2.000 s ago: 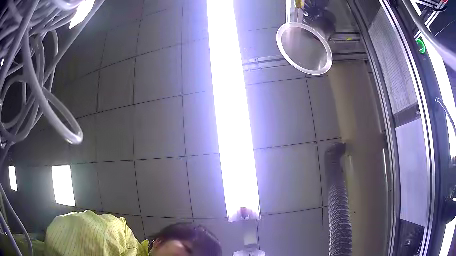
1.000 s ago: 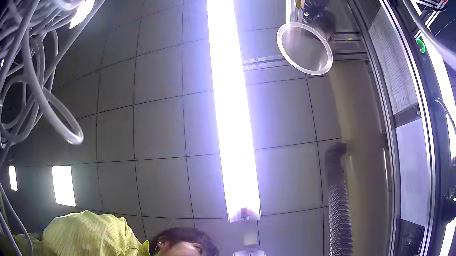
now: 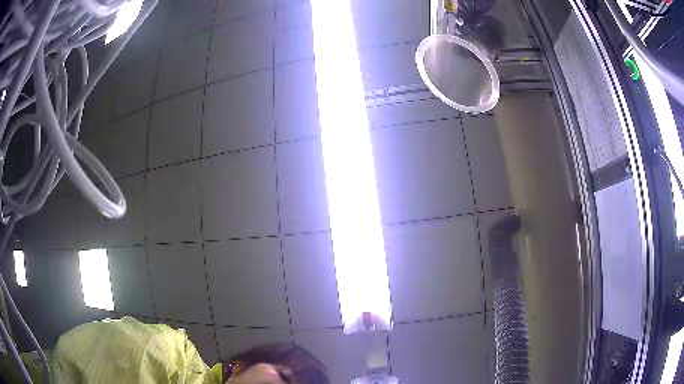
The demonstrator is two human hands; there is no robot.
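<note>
Neither of my hands is in the picture. The camera looks up at a grey tiled ceiling (image 3: 240, 187). A long, bright tube light (image 3: 351, 165) runs from the top edge down the middle. A person in a yellow-green smock (image 3: 124, 352) shows at the bottom left, with the dark-haired head (image 3: 281, 361) cut off by the bottom edge. No board or tool shows.
Coiled grey cables (image 3: 75, 165) hang at the left. A round, white-rimmed fixture (image 3: 457, 73) is at the upper right. A ribbed hose (image 3: 510, 322) runs beside a wide beige duct (image 3: 544, 225). Metal-framed panels (image 3: 619, 247) stand at the right.
The person's smock has shifted slightly to the left, and the head has tilted and moved a little. The ceiling, cables and duct look almost the same.
</note>
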